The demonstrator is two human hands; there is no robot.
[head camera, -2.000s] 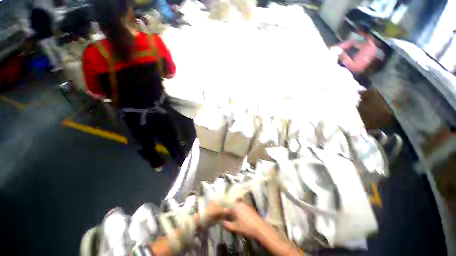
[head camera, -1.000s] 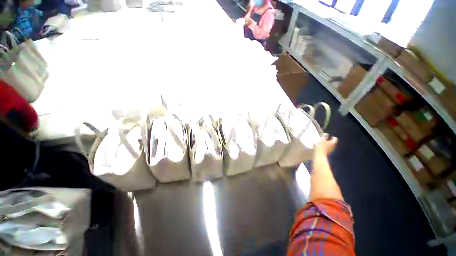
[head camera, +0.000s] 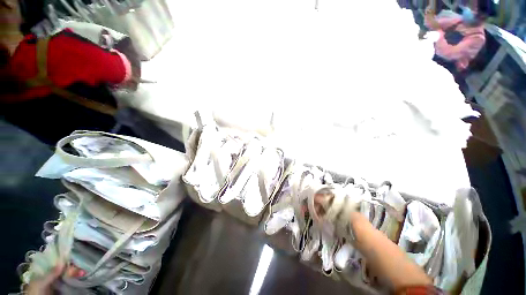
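Note:
A row of beige tote bags [head camera: 245, 210] stuffed with white material stands across the near edge of the white table. My right hand [head camera: 329, 204] is among the handles of the bags right of the middle and appears closed round some of them, blurred. More stuffed beige bags [head camera: 106, 216] are packed together at the lower left. My left hand [head camera: 57, 279] is at their handles near the bottom left edge, partly cut off and blurred; its fingers appear curled round a handle.
The glaring white table [head camera: 323, 63] extends ahead. A person in a red top [head camera: 63, 60] stands at the left, near another beige bag [head camera: 138, 29]. A person in pink [head camera: 461, 40] is at the far right. A brown surface [head camera: 216, 259] with a bright reflection lies in front.
My right hand has moved from the right end of the row in among the handles. My left hand has come into view at the lower left. More bags now crowd the right side.

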